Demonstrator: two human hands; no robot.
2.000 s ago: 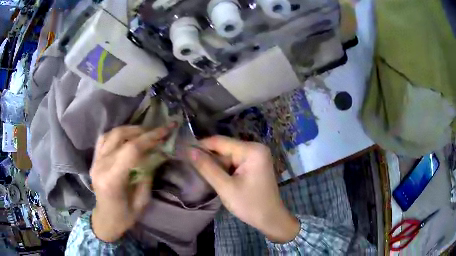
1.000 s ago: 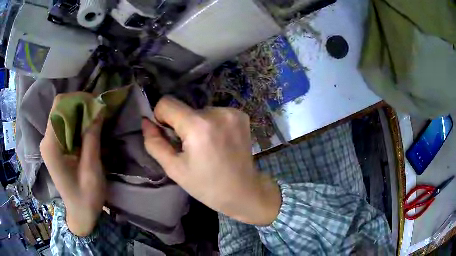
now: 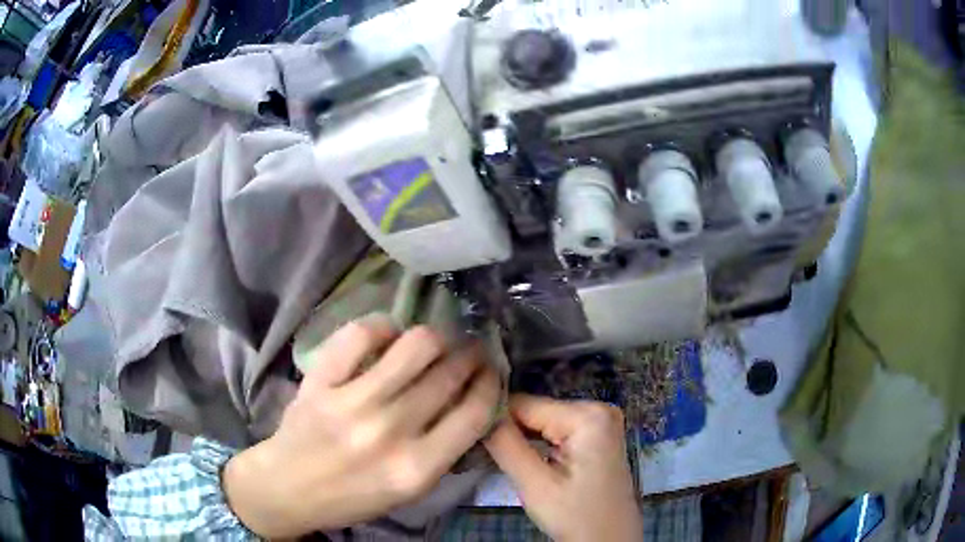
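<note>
My left hand (image 3: 386, 423) lies on an olive-green piece (image 3: 360, 302) just below the overlock machine's labelled cover (image 3: 407, 196), its fingers bent over the cloth and pressing it. My right hand (image 3: 571, 455) is beside it, below the needle area, with thumb and forefinger pinching the cloth's edge. The presser foot and needle area (image 3: 476, 302) is dark and partly hidden by the cloth. A large taupe garment (image 3: 201, 254) is heaped left of the machine and runs under my left hand.
Four pale dials (image 3: 672, 196) face me on the machine. Thread trimmings (image 3: 656, 392) lie on a blue patch at its front. A long olive-green panel (image 3: 889, 307) hangs at right, above a partly visible smartphone (image 3: 850, 521). Clutter fills the left side.
The view has shifted, showing more of the machine. My left hand has gone from holding up bunched olive cloth to lying on it by the needle area. My right hand still pinches an edge.
</note>
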